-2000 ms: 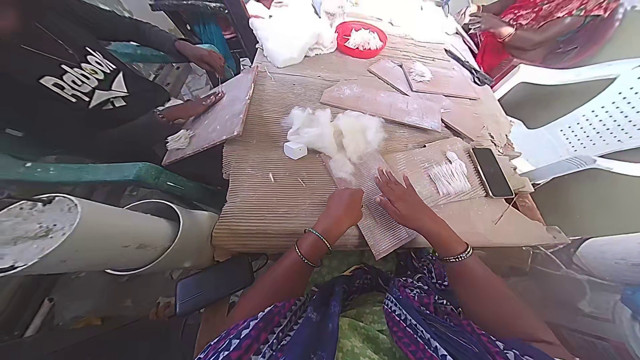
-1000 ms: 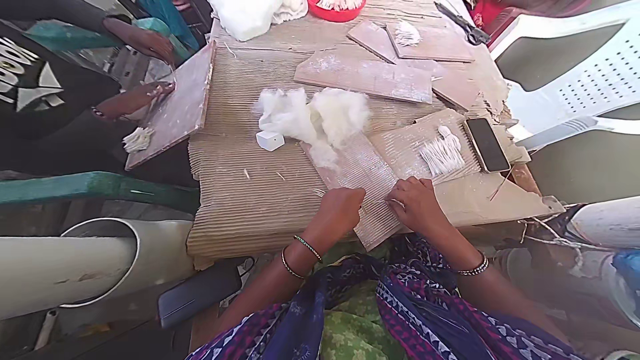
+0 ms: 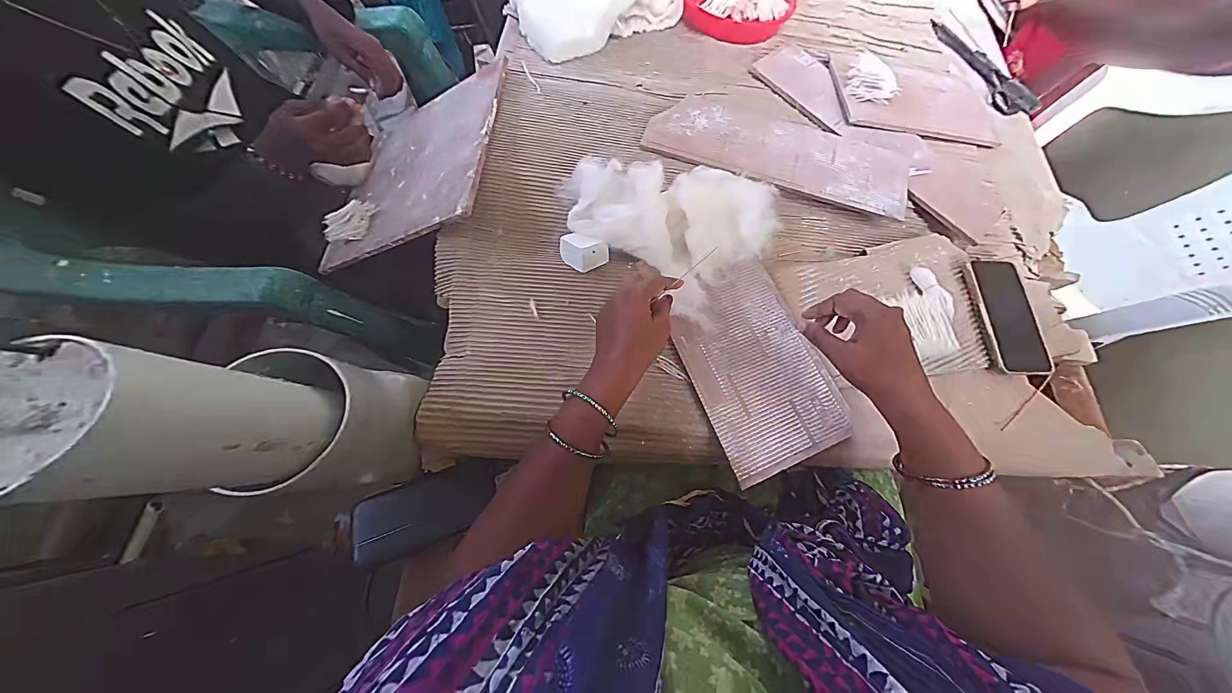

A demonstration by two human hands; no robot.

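Note:
My left hand [image 3: 637, 313] pinches a thin stick [image 3: 701, 262] between thumb and fingers, just below loose white cotton wool [image 3: 674, 212]. My right hand [image 3: 857, 332] is right of the ribbed board [image 3: 765, 375], its fingers curled around a small white piece [image 3: 840, 328], probably cotton. The board lies at a slant between my hands, its upper end by the cotton. A small white block [image 3: 584, 252] sits left of the cotton wool. To the right of my right hand, a bundle of white cotton wicks [image 3: 926, 322] rests on corrugated cardboard.
A phone [image 3: 1009, 316] lies at the table's right side, scissors [image 3: 987, 69] at the upper right. More boards [image 3: 780, 154] and a red bowl [image 3: 739, 25] are farther back. At left, another person's hands work over a tilted board [image 3: 423, 168]. Plastic pipes [image 3: 221, 419] stand at lower left.
Both my hands were together on the ribbed board; they have moved apart, the left toward the cotton wool and the right to the board's right side. The thin stick now shows in my left hand.

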